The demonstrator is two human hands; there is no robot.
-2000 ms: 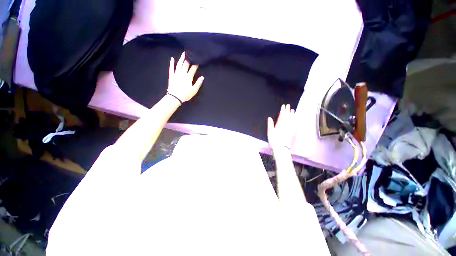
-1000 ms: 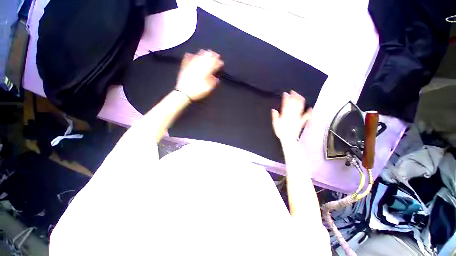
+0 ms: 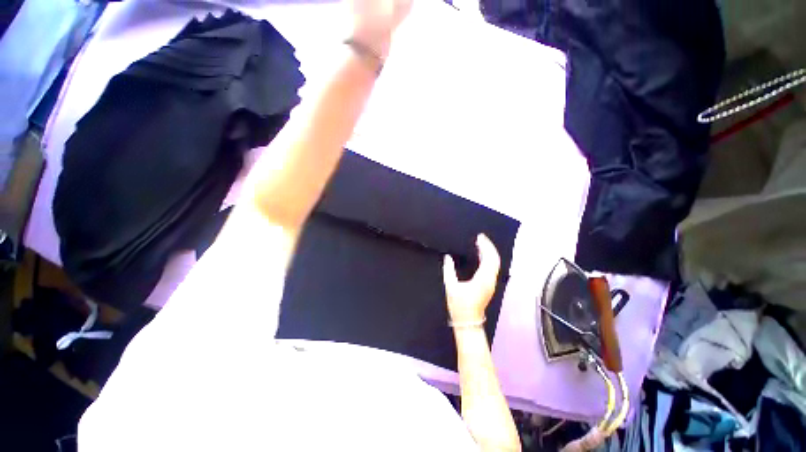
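Observation:
A black cloth panel lies flat on the lilac-covered table, with a raised seam running lengthwise. My right hand rests on its right part, fingers curved and apart near the seam's end. My left hand is stretched far forward past the panel, cut off by the top edge and washed out by glare. Whether it holds anything is hidden. My left forearm and sleeve cover the panel's left end. The steam iron with its brown handle is parked right of the panel.
A thick stack of black pieces with jagged layered edges lies at the left of the table. Dark cloth hangs at the far right. Grey and blue cloth is heaped below right. The iron's wrapped hose runs off the bottom.
My left hand has left the panel and reached far forward to the top edge. My right hand has stayed on the panel's right part. The view has shifted, showing more of the left stack.

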